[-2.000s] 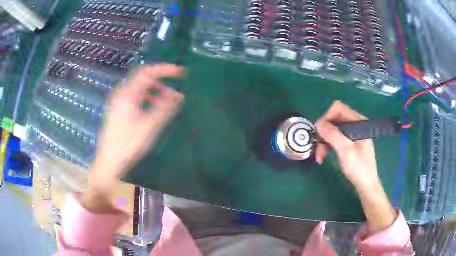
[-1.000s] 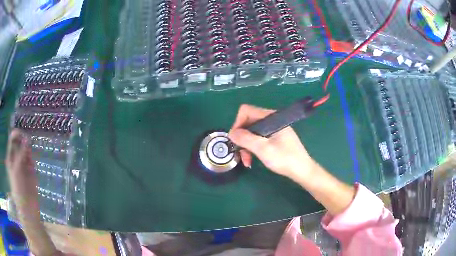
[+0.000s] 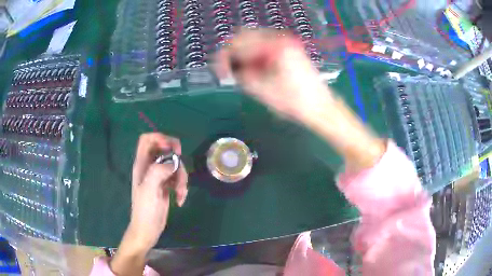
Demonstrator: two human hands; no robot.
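Observation:
The round fixture (image 3: 230, 159) stands on the green mat, its top showing a gold ring around a pale centre. My left hand (image 3: 154, 180) is just left of it, with thumb and fingers closed on a small round silver component (image 3: 170, 160). A thin red lead sticks up behind that hand. My right hand (image 3: 264, 62) is badly blurred, raised over the front edge of the centre tray (image 3: 137, 89). Something dark shows near its fingers; I cannot tell what it is or whether it is held.
The centre tray holds upright rows of wired components. A left tray (image 3: 38, 188) is part filled. A right tray (image 3: 437, 129) has a row of components on its left side. Another clear tray lies at the upper right. Papers (image 3: 40, 13) lie upper left. Blue tape crosses the mat.
My left hand has come from the left tray to beside the fixture, now with a component. My right hand has left the fixture and moved up to the centre tray.

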